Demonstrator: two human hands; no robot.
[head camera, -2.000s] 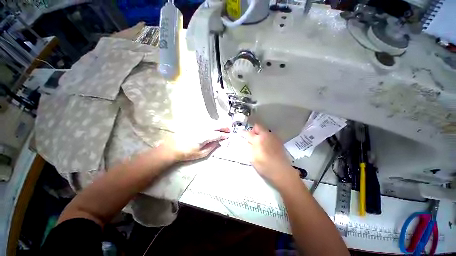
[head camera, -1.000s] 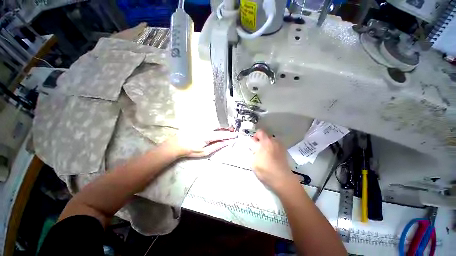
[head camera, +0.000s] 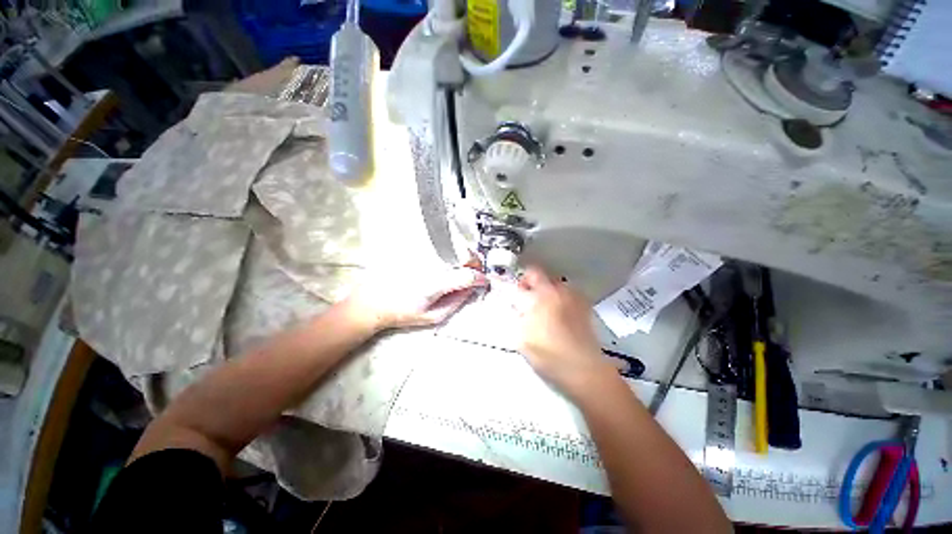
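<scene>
A pale blotchy garment piece (head camera: 177, 273) lies spread left of the sewing machine (head camera: 668, 136), with a squarish layer of the same print on it. Its edge runs under the presser foot (head camera: 502, 257), where the lamp's glare washes out the cloth. My left hand (head camera: 423, 299) lies flat on the cloth just left of the foot, fingers pointing to it. My right hand (head camera: 553, 318) is at the right of the foot, fingertips bent together at the cloth edge. Whether they pinch the cloth is hidden by glare.
A lit lamp (head camera: 352, 104) hangs left of the machine head. White paper labels (head camera: 652, 287) lie under the arm. To the right are a yellow-handled screwdriver (head camera: 760, 396), a metal ruler (head camera: 720, 438) and scissors (head camera: 882, 485). A printed scale (head camera: 522, 440) runs along the front edge.
My left fingers are drawn closer together and nearer the presser foot. My right hand stays beside the foot. The camera view has shifted slightly; the cloth's front fold hangs a little lower.
</scene>
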